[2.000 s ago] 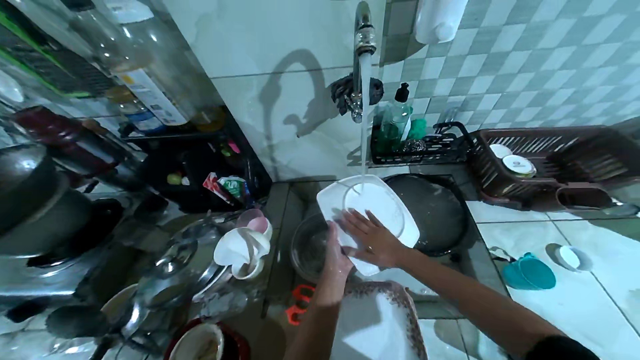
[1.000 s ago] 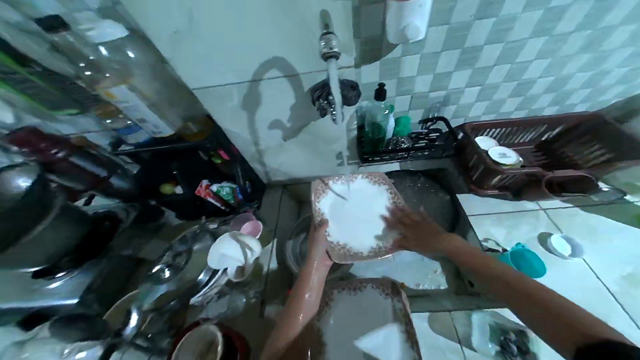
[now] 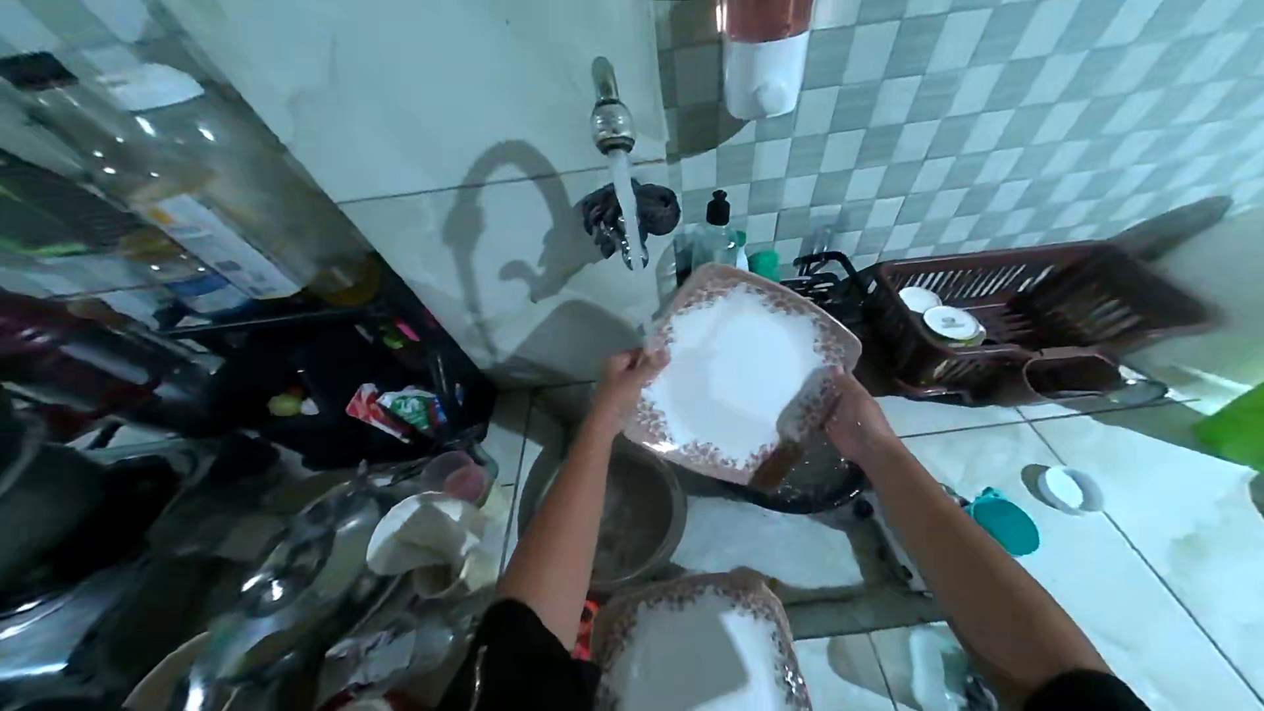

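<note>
A square white plate with a brown patterned rim is held up between both hands, tilted, right of the running tap. My left hand grips its left edge, and my right hand grips its right edge; some fingers are hidden behind it. Below, a second patterned plate lies at the bottom of the view. A round metal bowl sits in the sink under my left forearm. Part of a dark round pan shows beneath the held plate.
To the right stands a brown plastic basket with small white dishes. A teal cup and a small white bowl rest on the tiled counter. Pot lids and a white cup crowd the left. A soap bottle stands behind the plate.
A plain white dish was in my hands two seconds ago; the patterned plate is there one second ago and now. The patterned plate has moved up and right, and my left hand is now at its left edge.
</note>
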